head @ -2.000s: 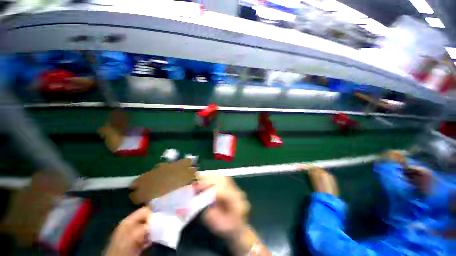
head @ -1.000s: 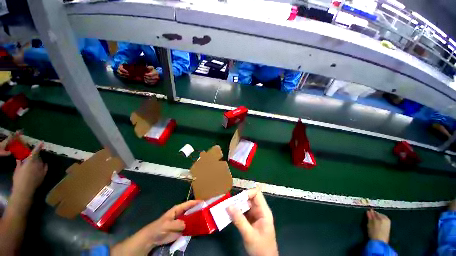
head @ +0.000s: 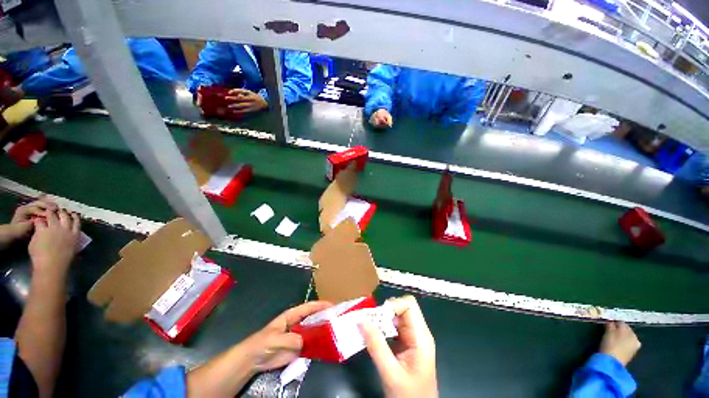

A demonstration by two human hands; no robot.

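My left hand (head: 272, 342) grips a red carton (head: 317, 342) by its left end, low in the middle of the view. The carton's brown lid (head: 342, 272) stands up behind it. My right hand (head: 406, 354) holds a white insert (head: 364, 329) between thumb and fingers at the carton's right end, over its white contents. Whether the insert is inside the carton is hidden by the fingers. Another open red carton (head: 204, 307) with its brown lid up and a white labelled piece inside lies on the worktop to the left.
A green belt (head: 536, 249) beyond the pale rail (head: 482, 294) carries several red cartons and two white slips (head: 286, 226). A grey post (head: 148, 132) and overhead shelf (head: 435, 56) cross the view. Other people's hands are at far left, lower right and across the belt.
The view has shifted slightly. The cartons on the belt have moved left relative to the rail. Both hands stay at the same carton, with the insert still held at its right end.
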